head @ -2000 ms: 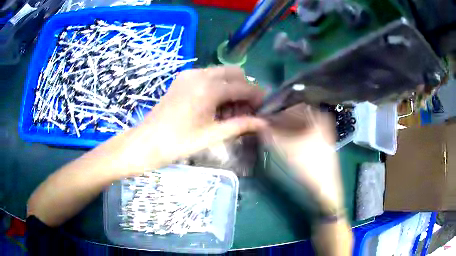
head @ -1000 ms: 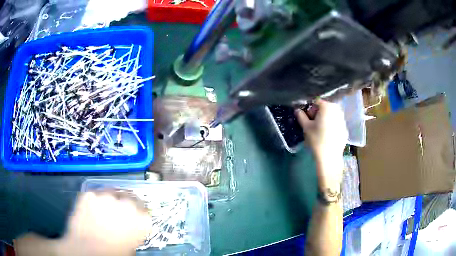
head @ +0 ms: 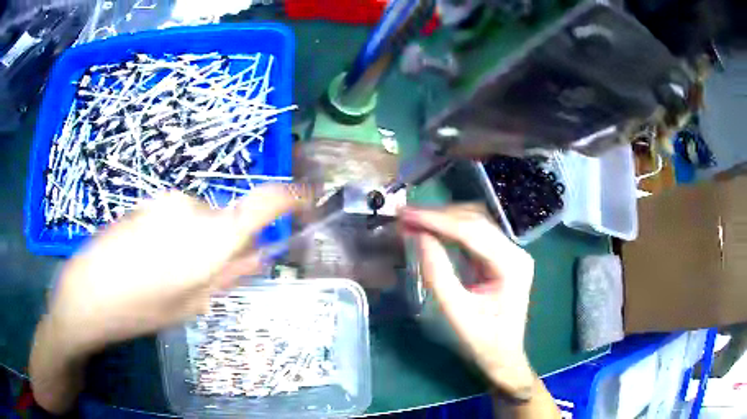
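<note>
The silver fixture (head: 357, 199) sits on the worn press base plate (head: 340, 168), with a black cap (head: 375, 200) on it. My left hand (head: 164, 258) is blurred and holds a thin rod (head: 307, 233), its far end pointing at the fixture from the left. My right hand (head: 479, 274) is just right of the fixture, thumb and finger close together at its edge; whether they hold anything cannot be told. The dark press ram (head: 422, 168) is above and right of the cap.
A blue tray of assemblies (head: 284, 74) is at left. A clear tub of rods (head: 357, 344) is nearest me. A tub of black caps (head: 500, 225) and a translucent tub (head: 624, 204) are right of the press. The dark guard plate (head: 565, 90) overhangs the upper right.
My right hand has left the tub of black caps and come to the fixture. My left hand has moved up from the rod tub with a rod. A black cap now shows on the fixture.
</note>
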